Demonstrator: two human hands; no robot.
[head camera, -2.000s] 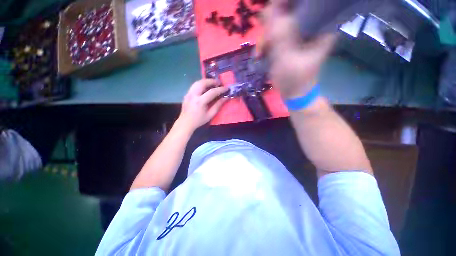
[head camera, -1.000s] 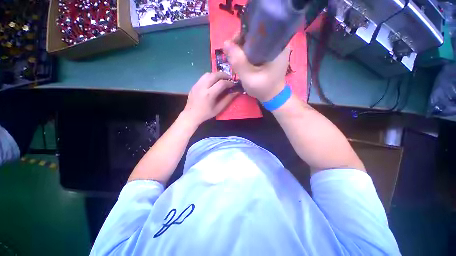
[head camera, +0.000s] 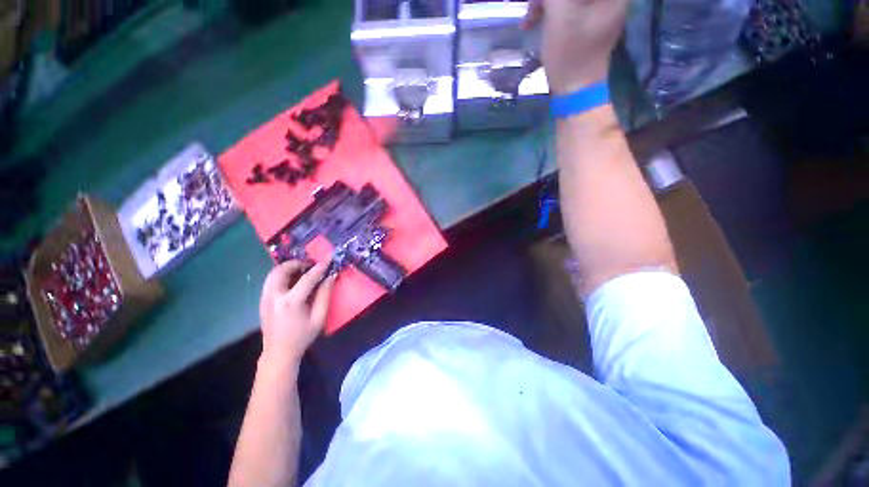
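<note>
The black gun-shaped housing (head camera: 333, 228) lies open side up on the red mat (head camera: 400, 204), its grip pointing to the lower right. Small metallic parts sit in it. My left hand (head camera: 293, 306) holds its lower left edge with thumb and fingers. My right hand (head camera: 583, 43), with a blue wristband, is raised beside the right screw feeder (head camera: 503, 71), away from the housing. The top edge of the picture cuts it off. I cannot tell what it holds; the screwdriver is not visible.
Small black parts (head camera: 303, 147) lie at the mat's far end. At left are a white tray (head camera: 151, 249) of small parts and a cardboard box (head camera: 135, 285) of red-and-silver parts. A second feeder (head camera: 405, 76) stands beside the first. Clear plastic bags (head camera: 696, 43) lie far right.
The view has turned right. My right hand, which was over the housing with the screwdriver, has moved away to the feeders. The housing is uncovered; my left hand stays at it.
</note>
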